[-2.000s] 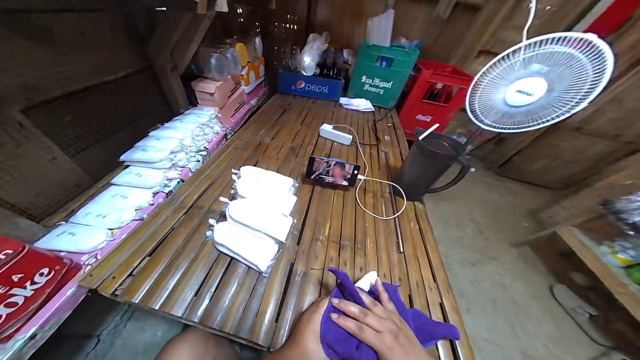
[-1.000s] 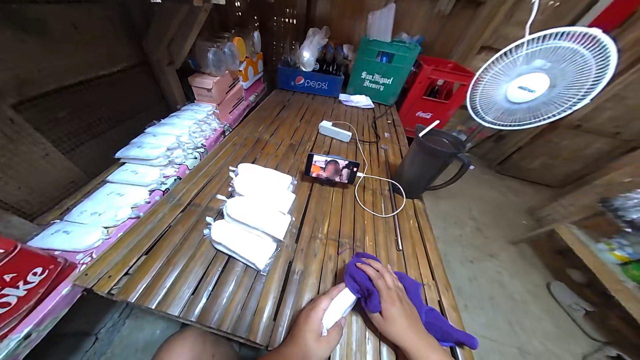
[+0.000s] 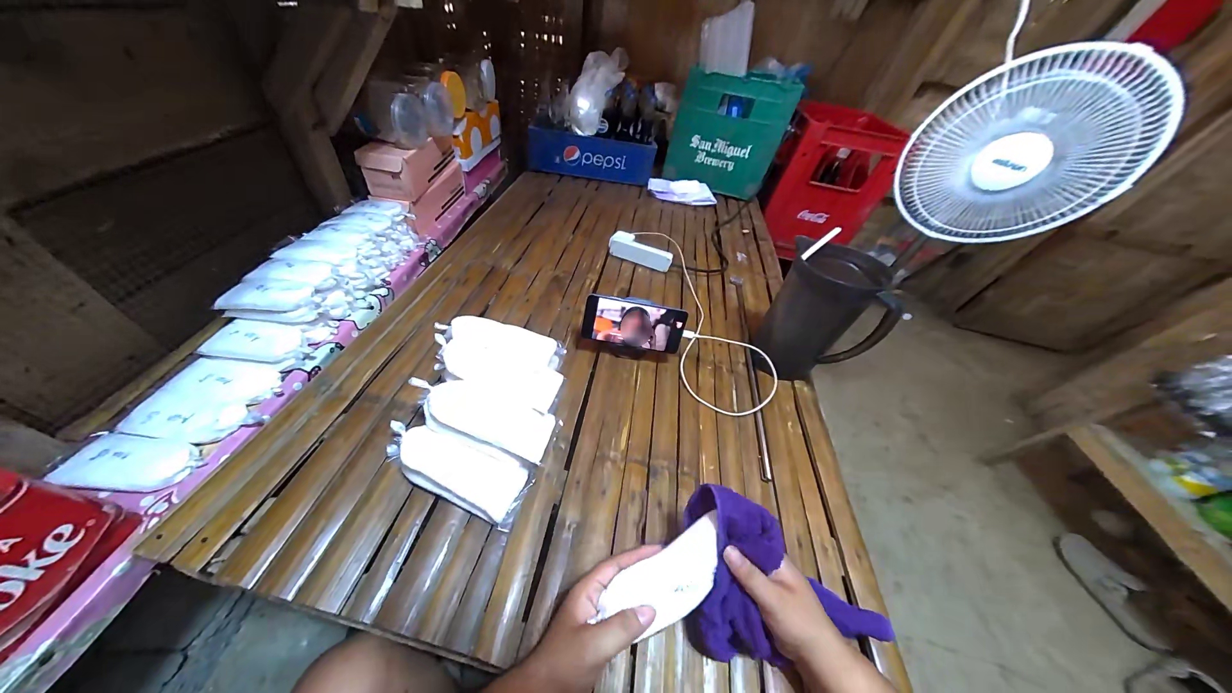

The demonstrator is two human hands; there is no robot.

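Observation:
Low over the near end of the slatted bamboo table (image 3: 385, 539), my left hand (image 3: 587, 626) grips a filled plastic bag of white contents (image 3: 664, 582). My right hand (image 3: 775, 602) is shut on a purple cloth (image 3: 736, 539), which touches the far end of that bag and trails to the right. Several similar white bags (image 3: 491, 419) lie in a short row on the slats, left of and beyond my hands. A propped phone (image 3: 635, 325) with a lit screen and a white cable stands farther back.
More white bags (image 3: 250, 342) line a lower surface at left. A dark pitcher (image 3: 823, 308) stands at the table's right edge, near a white fan (image 3: 1039, 144). Blue (image 3: 592, 157), green (image 3: 731, 135) and red (image 3: 837, 178) crates stand at the back. A power strip (image 3: 640, 252) lies behind the phone.
Two seconds ago the purple cloth and my right hand covered most of the bag; now the cloth is at its right end and much of the bag shows in my left hand.

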